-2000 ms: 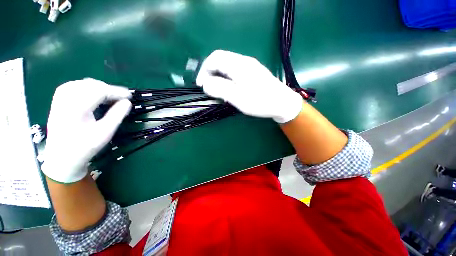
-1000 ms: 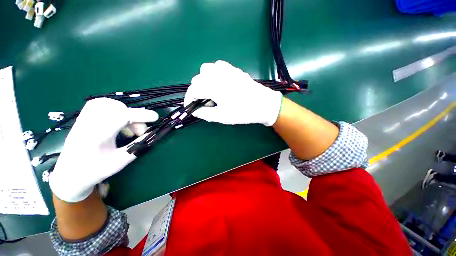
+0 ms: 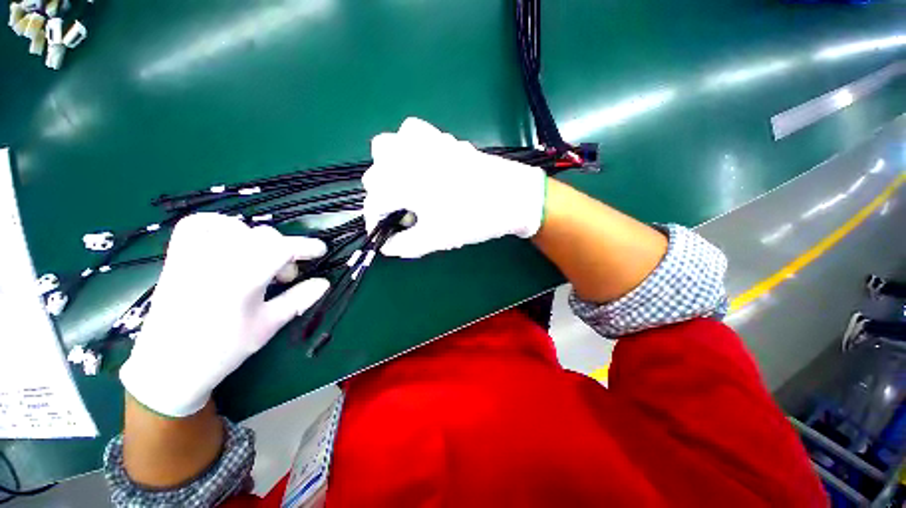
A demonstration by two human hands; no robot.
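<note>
A wire harness bundle (image 3: 303,184) of thin black cables with small white labels lies across the green bench in front of me. Its joined end with red-and-black connectors (image 3: 574,157) is right of my right hand. White connector housings (image 3: 85,359) sit at the left branch ends. My right hand (image 3: 447,193), in a white glove, is closed on several black branches, whose ends hang toward the bench's front edge. My left hand (image 3: 219,308), also gloved, has thumb and fingers around black branches beside a dark connector (image 3: 318,344); its exact hold is partly hidden.
A second group of black cables (image 3: 528,69) runs to the back from the red-and-black end. White connectors (image 3: 45,32) lie at the back left. A printed paper sheet (image 3: 35,347) is at the left, a pale flat strip (image 3: 844,99) at the right. A person's feet (image 3: 856,329) show far right.
The branches in my right hand have been separated from the others, and their ends now hang toward the front edge. My left hand has moved slightly right and down. The view has shifted a little.
</note>
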